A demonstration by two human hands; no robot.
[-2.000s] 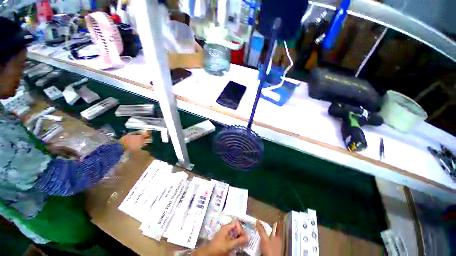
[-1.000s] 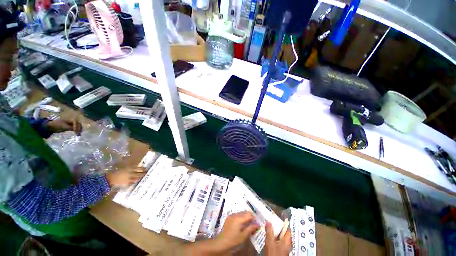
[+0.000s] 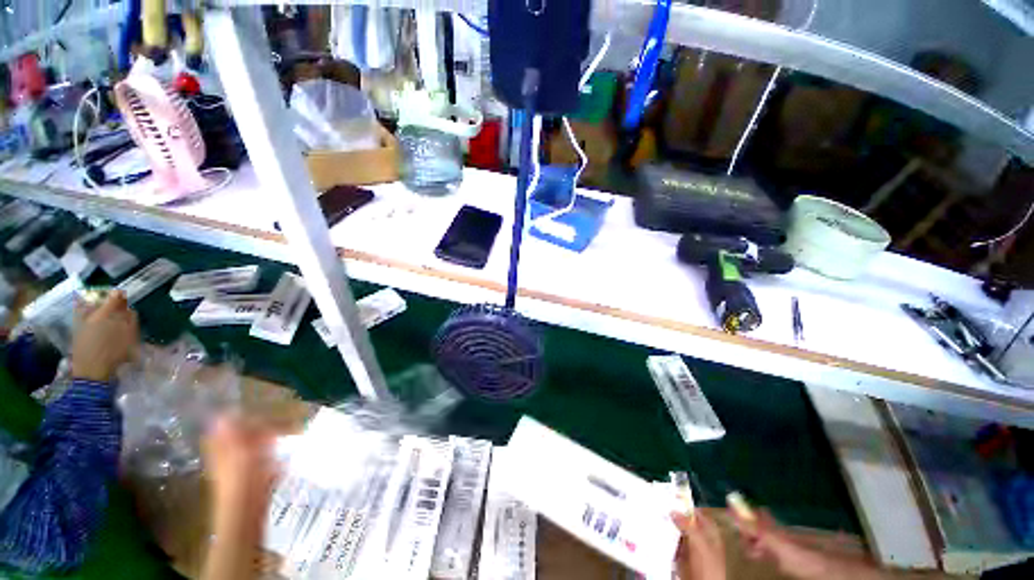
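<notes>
A long white printed carton (image 3: pixel 590 499) lies slanted at the bench front. My right hand (image 3: pixel 703 546) is at the bottom edge, its fingers closed on the carton's lower right end; one light-tipped finger sticks up beside it. What looks like my left hand (image 3: pixel 236 453) is strongly blurred at lower left, beside the printed cartons; its fingers and any hold cannot be made out. Overlapping white printed cartons or blanks (image 3: pixel 422 510) lie in a row between the hands, with a blurred clear film over their upper left part.
A neighbouring worker's hand (image 3: pixel 104 334) is at left, above crumpled clear bags (image 3: pixel 176 414). White cartons lie on the green conveyor (image 3: pixel 590 397), one (image 3: pixel 686 399) at right. A round dark fan (image 3: pixel 490 354) hangs over it. A white post (image 3: pixel 297 215) rises from the bench. The shelf (image 3: pixel 612 283) holds a phone and drill.
The view has swung right. The hands have parted: the left to the far left, the right with the carton to the right. A carton now lies on the belt at right.
</notes>
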